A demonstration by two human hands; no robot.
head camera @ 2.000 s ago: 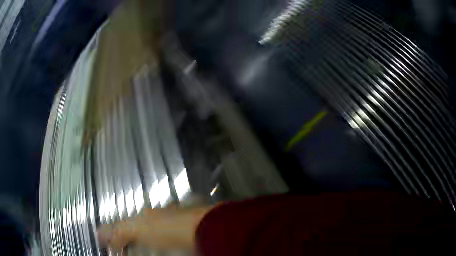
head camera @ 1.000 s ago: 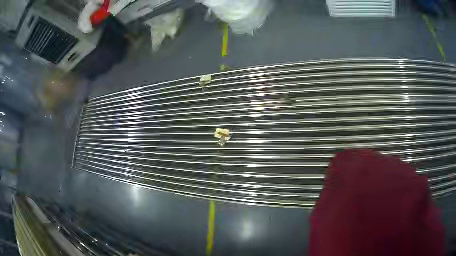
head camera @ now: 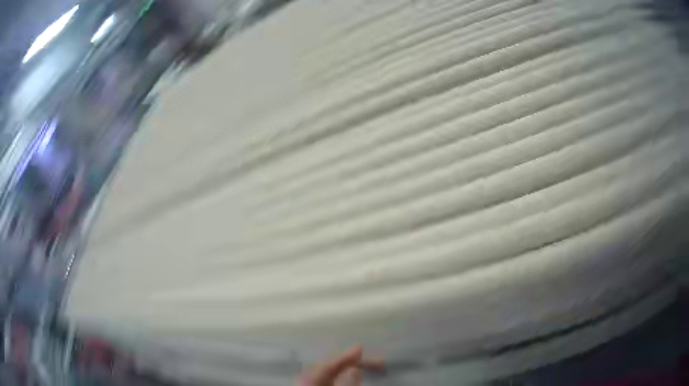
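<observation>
Cream cloth (head camera: 423, 219) fills most of the view and lies in long, rounded parallel ridges. On its left part it is flatter and smoother. One hand, by its angle probably my left hand (head camera: 341, 369), shows small and blurred at the bottom edge, cut off by it. Its fingers are at the cloth's near border. Whether they grip the cloth is not clear. My right hand is not seen; a dark red patch, perhaps a sleeve, shows in the lower right corner.
A pale lower band (head camera: 468, 371) runs along the near side below the cloth, with a dark gap above it at the right. The far left is a blurred background with bright strip lights (head camera: 51, 33).
The view has swung from the bare tube rack on the floor to the cream cloth. The large red sleeve has left the lower right middle, and a hand now shows at the bottom edge.
</observation>
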